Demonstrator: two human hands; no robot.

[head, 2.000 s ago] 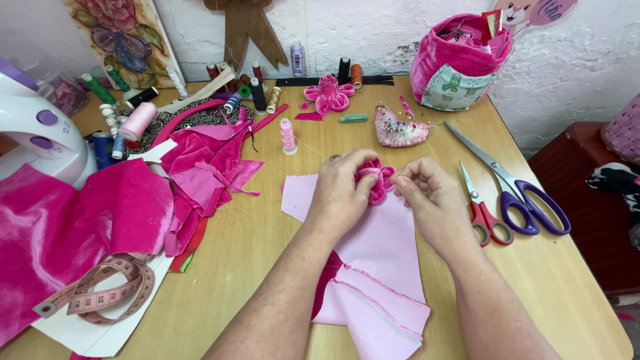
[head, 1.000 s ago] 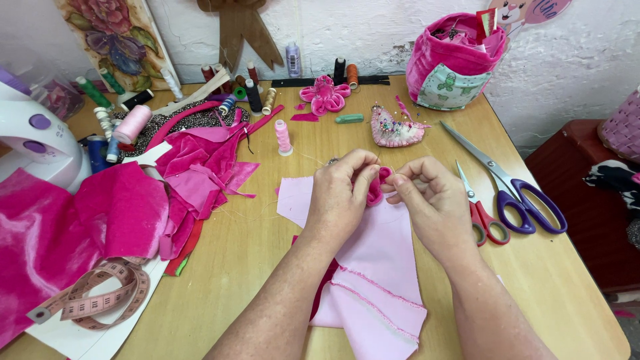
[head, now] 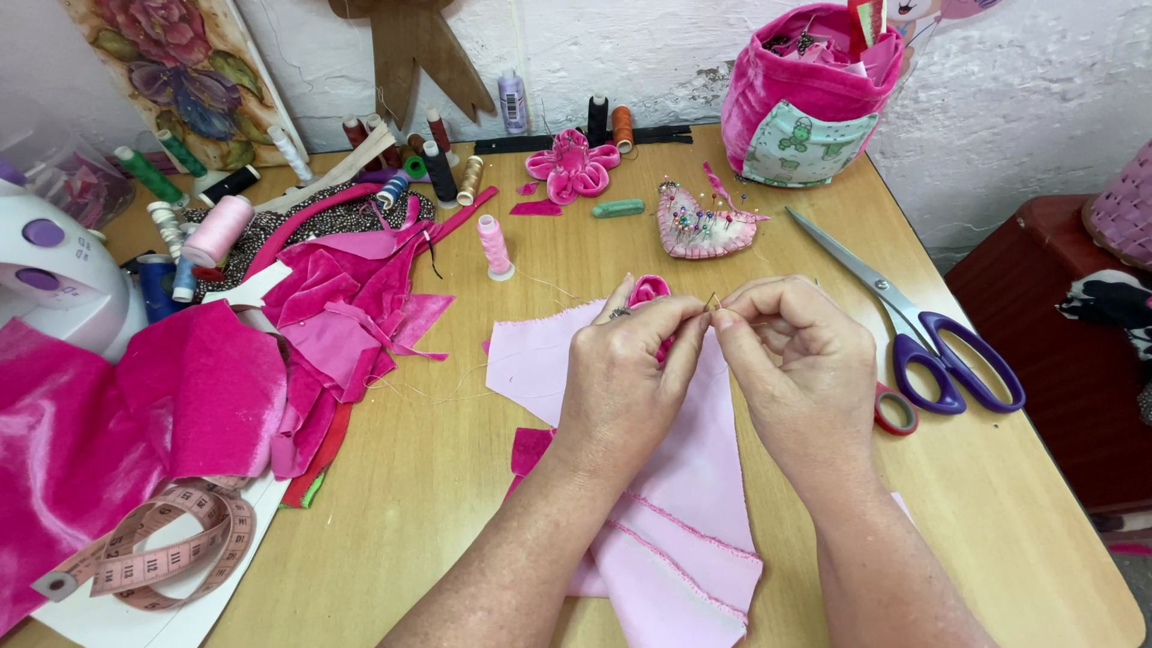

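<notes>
My left hand and my right hand meet fingertip to fingertip over the pink fabric piece. Between the pinched fingertips shows a small gold-coloured loop or piece, too small to name surely. A fine thread runs by my right fingers. Just behind my left fingers is a rolled magenta velvet flower, partly hidden by them. The fabric has overlocked seams, with darker velvet under its left side. A pink thread spool stands behind, its thread trailing toward the fabric.
A heart-shaped pincushion, green chalk-like piece and velvet flower lie behind. Purple-handled scissors and red-handled scissors are right. Velvet scraps, a tape measure and a sewing machine are left. A pink fabric bag stands back right.
My fingers were at the small velvet flower before; now the fingertips meet to its right, around the small gold-coloured piece. The flower shows behind my left hand.
</notes>
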